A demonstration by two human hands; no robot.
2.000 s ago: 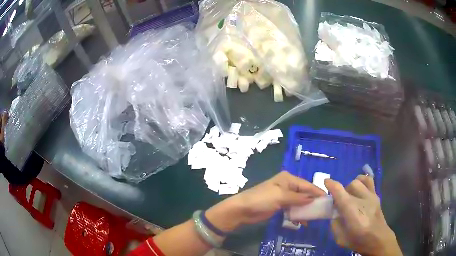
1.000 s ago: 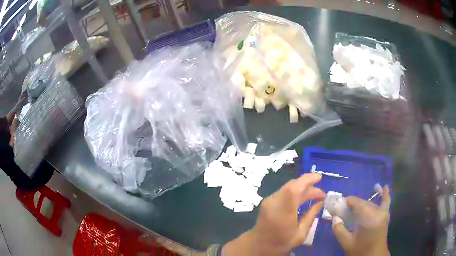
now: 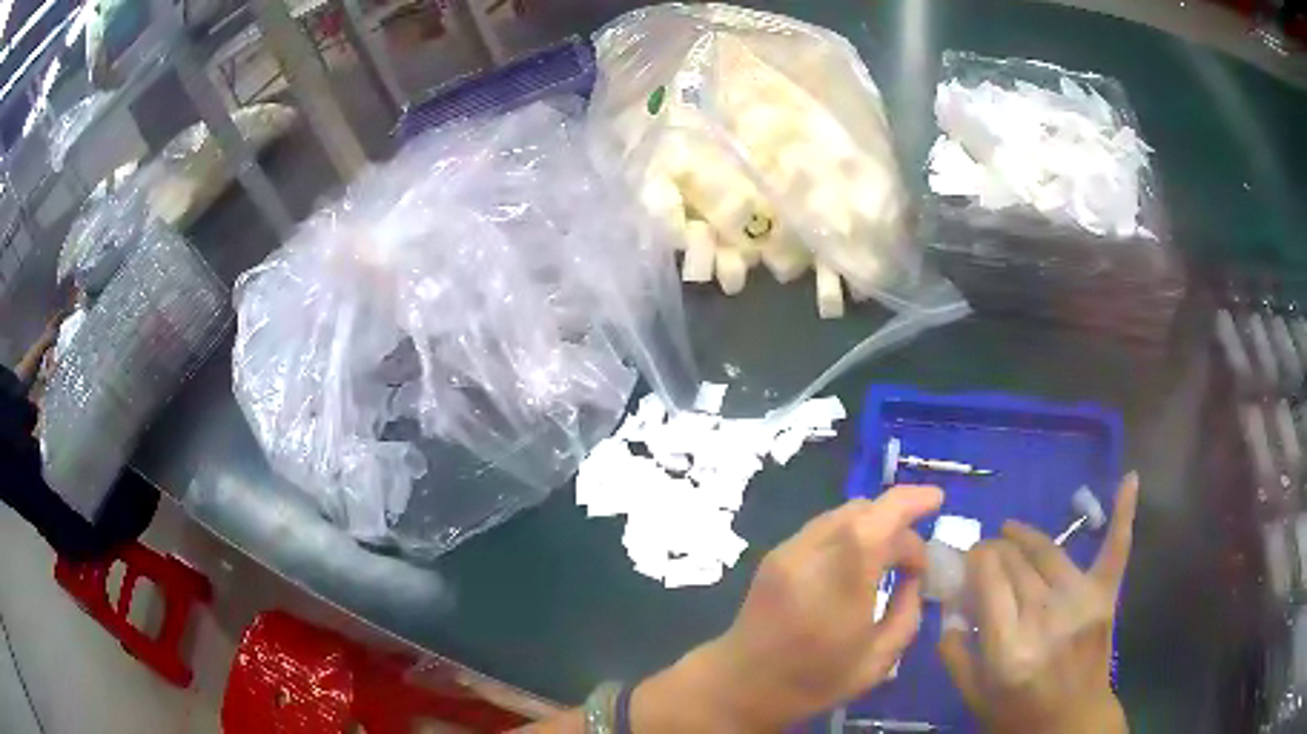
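My left hand (image 3: 839,595) and my right hand (image 3: 1039,617) meet over the blue plastic tray (image 3: 1003,416). Between their fingertips they hold a small whitish housing (image 3: 945,571), partly hidden by the fingers. A shafted insert (image 3: 939,465) lies in the upper left of the tray. Another shafted insert with a pale head (image 3: 1087,508) shows beside my right hand's raised finger; whether it is held or lies in the tray I cannot tell. A small white piece (image 3: 958,531) shows just behind the housing. Part of another insert shows at the tray's near edge.
Small white pieces (image 3: 667,488) lie loose left of the tray. Behind are a large clear poly bag (image 3: 444,316) and a zip-lock bag of cream parts (image 3: 788,144). Stacked clear trays (image 3: 1061,273) carry white flakes (image 3: 1039,151). Filled blister trays (image 3: 1269,430) line the right edge. A person's sleeve (image 3: 72,488) shows far left.
The housing, seen lengthwise two seconds ago, now shows only as a short pale end between my fingers. My right hand's outer finger has straightened upward. The view has shifted slightly.
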